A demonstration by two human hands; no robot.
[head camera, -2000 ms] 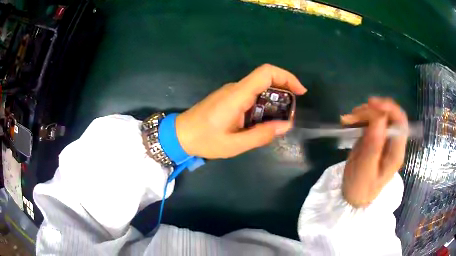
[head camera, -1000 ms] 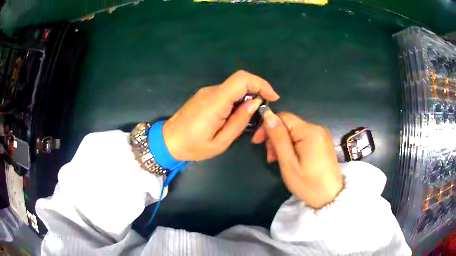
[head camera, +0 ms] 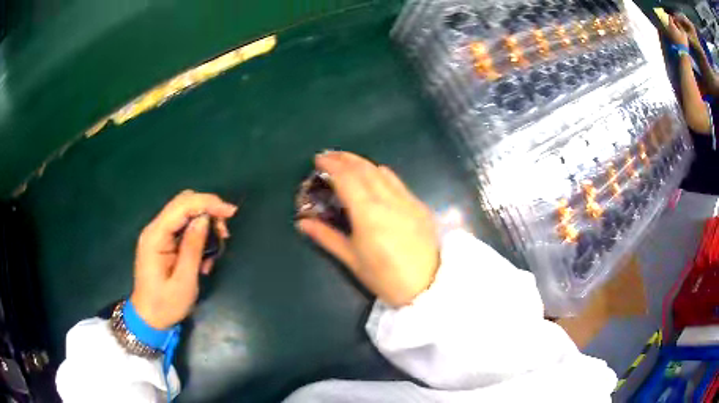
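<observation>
My left hand [head camera: 169, 256] is at the left over the green mat, with a small dark piece [head camera: 211, 238] between thumb and fingers; the fingers hide most of it, and I cannot tell what it is. My right hand [head camera: 386, 224] is near the middle, thumb and fingers around the edges of an open watch housing [head camera: 319, 200]. The housing is dark inside with a metallic rim and is somewhat blurred. The two hands are apart. A blue wrist strap and a metal bracelet are on my left wrist.
Stacked clear blister trays [head camera: 544, 142] with rows of black and orange parts stand at the right. A worn yellow tape strip [head camera: 189, 80] lies at the upper left. Another person's arms [head camera: 692, 86] show at the far upper right. Red and blue bins [head camera: 698, 287] are at the lower right.
The view has swung right, bringing more of the trays in. My hands have separated. My right hand now holds a housing; one second ago a housing lay on the mat beside my right wrist.
</observation>
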